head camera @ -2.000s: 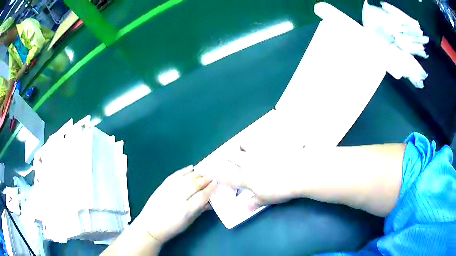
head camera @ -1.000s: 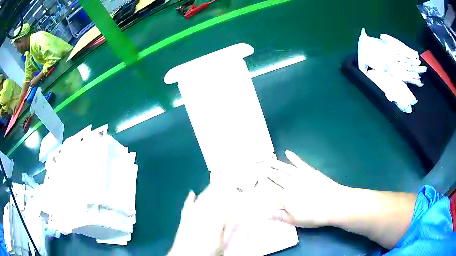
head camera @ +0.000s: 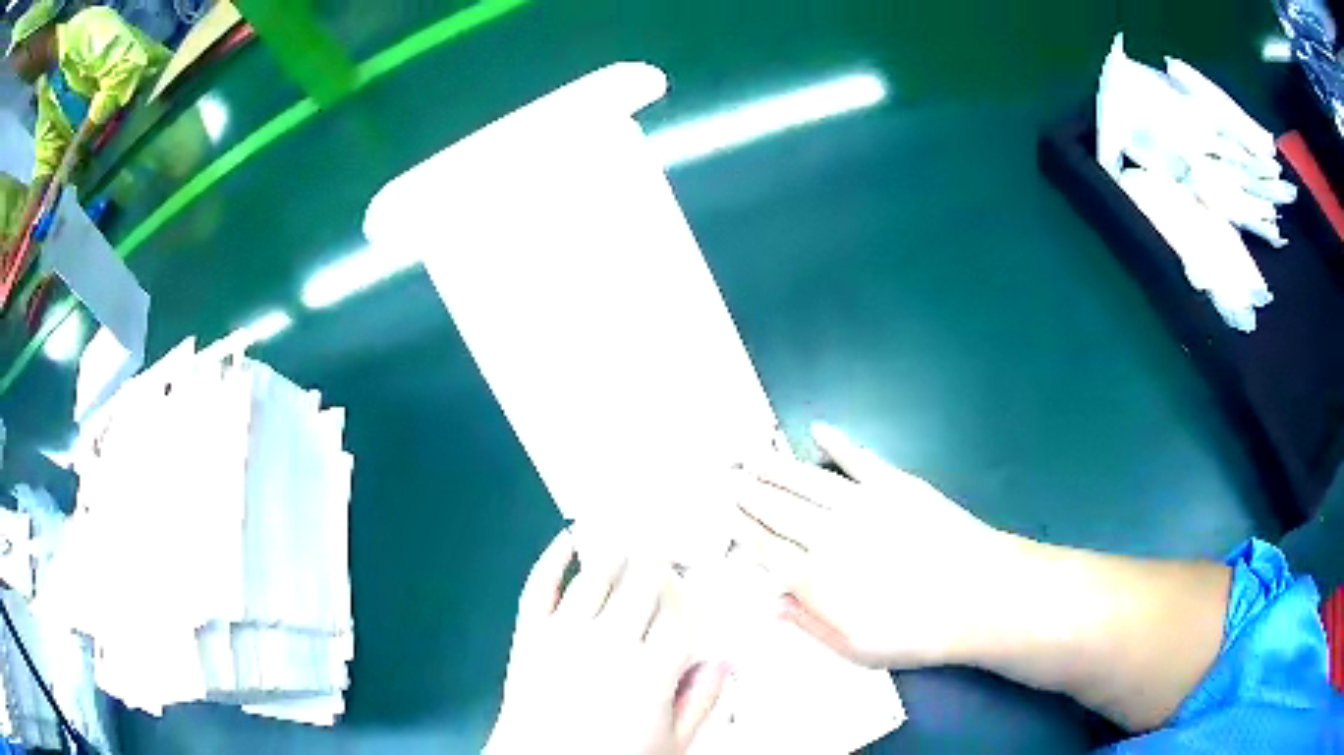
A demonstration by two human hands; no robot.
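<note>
A white flip-lid carton [head camera: 590, 280] lies in front of me, its long lid open and pointing up and left, with rounded ears at the far end. My left hand [head camera: 604, 649] lies on the left side of the carton's body, fingers bent over it. My right hand [head camera: 884, 561] lies on the right side with its fingers spread over the white card inside. Both hands press on the carton. Glare hides the card's details and most of the carton's inside.
An uneven stack of white insert blanks [head camera: 221, 531] stands at left. A black tray [head camera: 1268, 354] at right holds a loose heap of small white pieces [head camera: 1194, 177]. Shiny plastic bags lie at the far top right. A person in a yellow smock [head camera: 103, 67] is across the line at top left.
The carton's lid, which pointed up and right two seconds ago, has swung to point up and left. My right hand has moved from the near part of the body to its right side.
</note>
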